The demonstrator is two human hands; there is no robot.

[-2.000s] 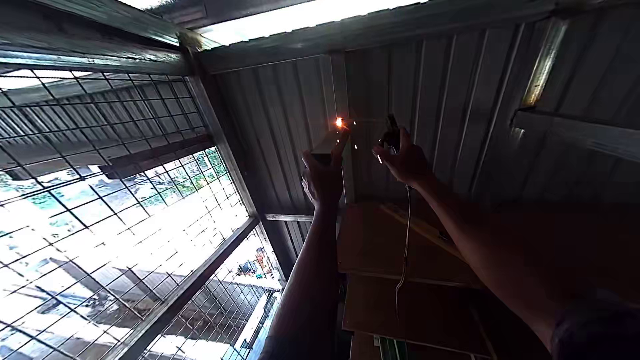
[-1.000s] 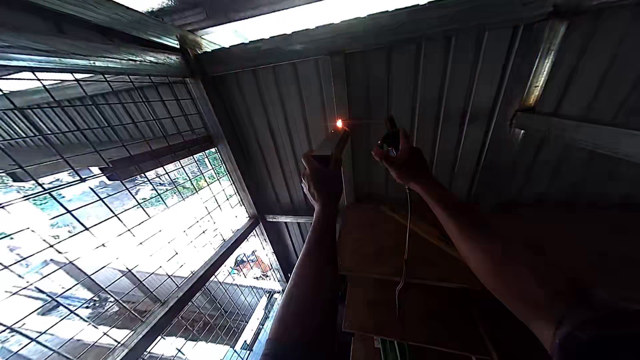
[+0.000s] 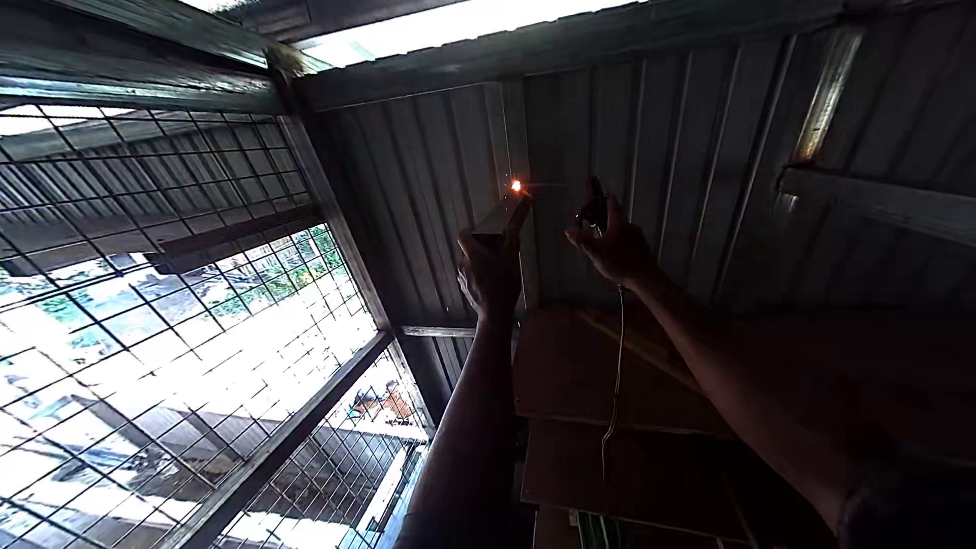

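Note:
My left hand [image 3: 490, 278] is raised near the middle and grips a dark, straight-edged piece [image 3: 497, 219], whose kind I cannot tell. At its upper end a small orange-white glow [image 3: 516, 186] shines against the corrugated metal sheeting [image 3: 564, 137]. To the right, my right hand [image 3: 614, 248] is closed around a small dark tool [image 3: 595, 206], too dim to name. A thin pale cable [image 3: 619, 358] hangs below that hand. The gap between the two hands is small, and they do not touch.
A wire mesh screen [image 3: 152, 328] in a metal frame [image 3: 274, 442] fills the left, with bright ground beyond. A beam [image 3: 564, 38] crosses the top. Brown panels [image 3: 595, 457] stand below my right arm, and a short rusty-ended bar [image 3: 827, 99] is at upper right.
The flying sparks around the glow two seconds ago are fewer now. Both hands stay in nearly the same place.

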